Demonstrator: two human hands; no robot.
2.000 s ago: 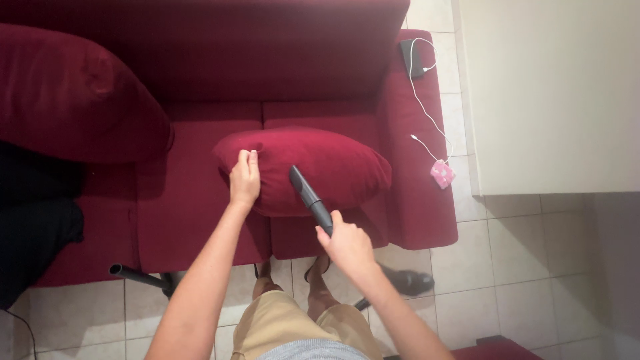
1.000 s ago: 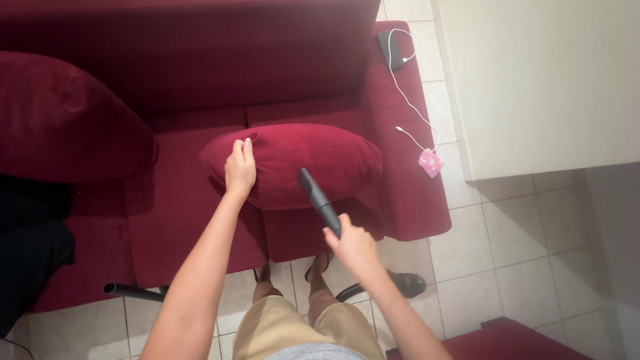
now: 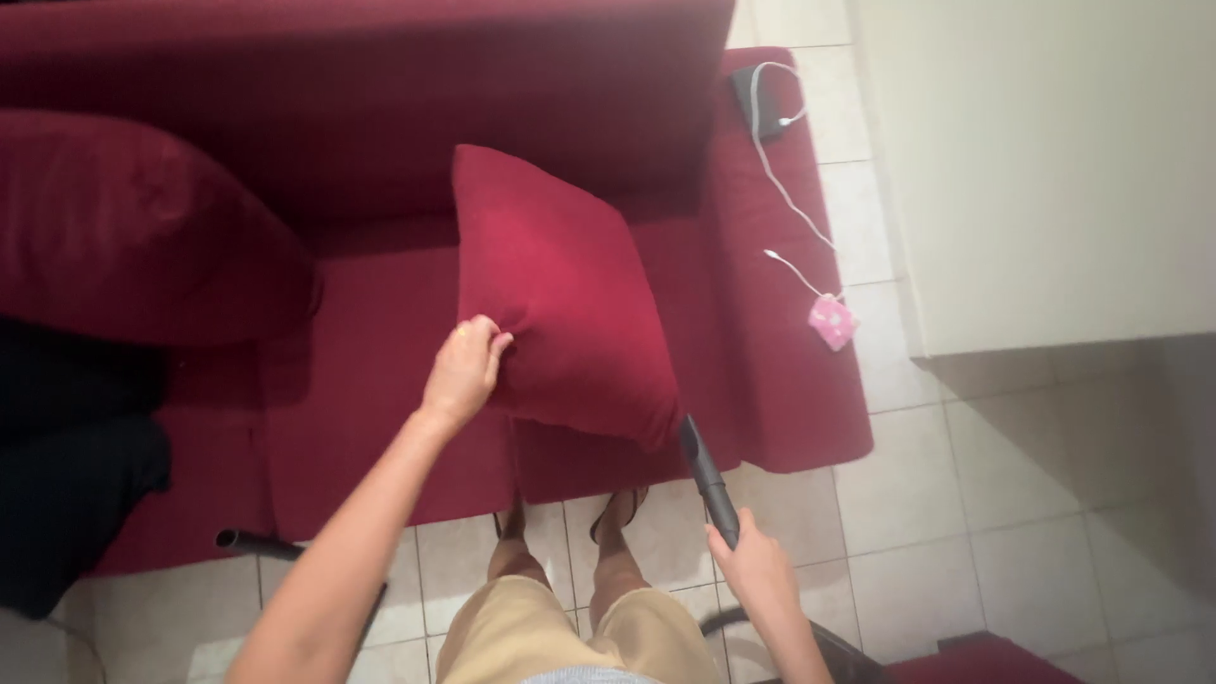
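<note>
My left hand (image 3: 465,366) pinches the left edge of a red cushion (image 3: 570,285), which stands tilted over the seat of a red sofa (image 3: 380,380). In my right hand (image 3: 755,560) is a dark vacuum cleaner crevice nozzle (image 3: 708,475). Its slanted tip is beside the cushion's lower right corner; whether they touch I cannot tell. Part of a dark hose (image 3: 727,617) shows behind my right forearm.
A large red cushion (image 3: 142,237) and dark cloth (image 3: 76,456) lie at left. The sofa's right arm bears a dark device (image 3: 760,100), a white cable (image 3: 779,185) and a pink object (image 3: 833,321). A black tube (image 3: 256,543) is by the sofa front; a pale surface (image 3: 1054,180) stands at right.
The cushion, flatter on the seat before, is now turned with its broad face showing. The nozzle has moved from over the cushion to beside its lower right corner.
</note>
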